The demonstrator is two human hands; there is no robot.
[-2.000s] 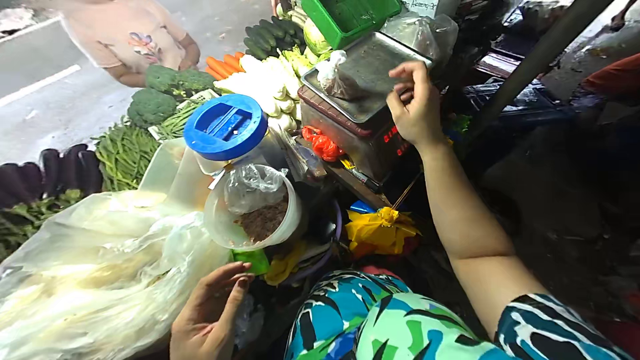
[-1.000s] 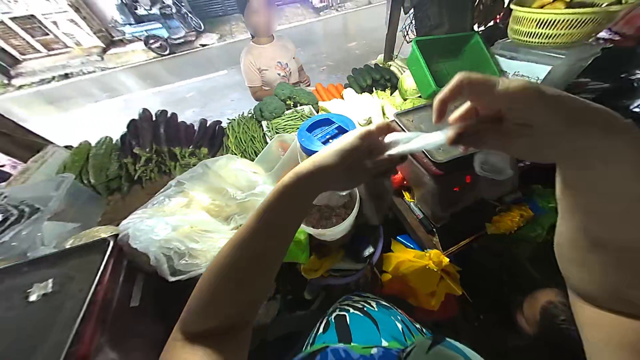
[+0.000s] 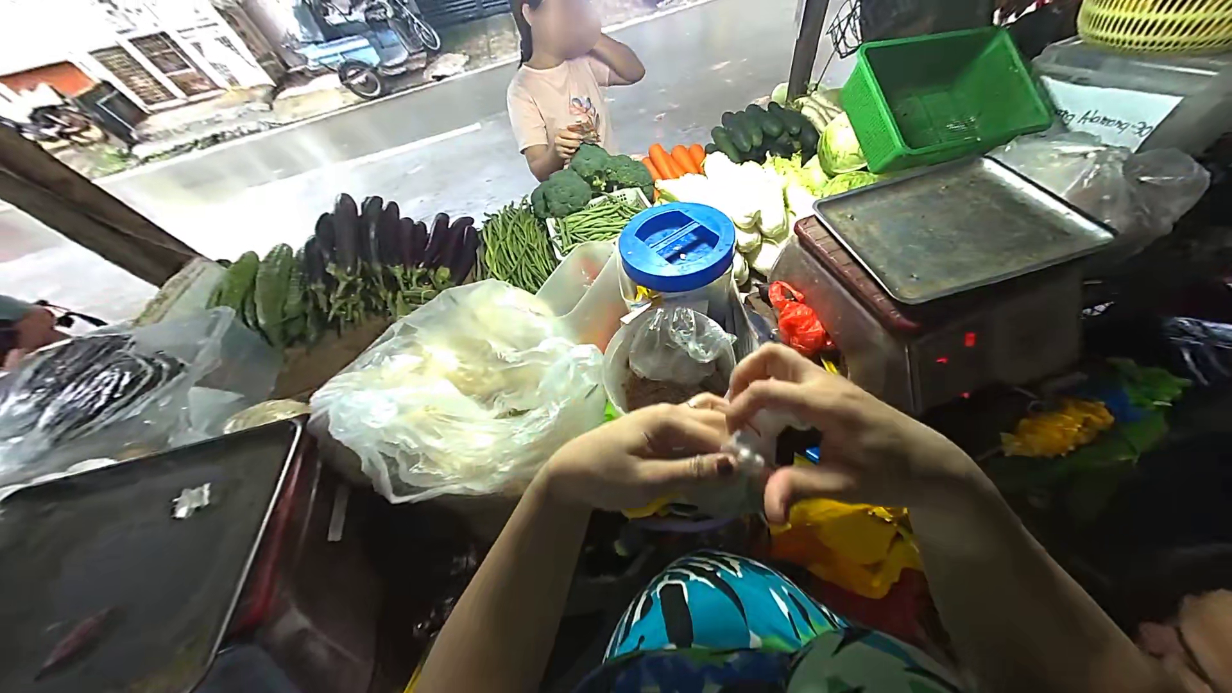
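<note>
My left hand and my right hand meet in front of my body, fingers pinched on the gathered neck of a small clear plastic bag. What the bag contains is mostly hidden by my fingers. Just behind them stands a white tub holding a brown paste or granular stuff, with a clear plastic bag on top. Beyond it is a jar with a blue lid. The metal pan of a weighing scale lies to the right, bare, with red digits lit below it.
A large clear bag of pale contents lies left of the tub. Eggplants, green beans, broccoli and carrots line the far edge. A person stands beyond them. A green crate is behind the scale; another scale is at left.
Two seconds ago a small filled bag sat on the scale pan and my hands were apart. Both hands have since come together on a small bag and moved lower, nearer my body. The view has swung.
</note>
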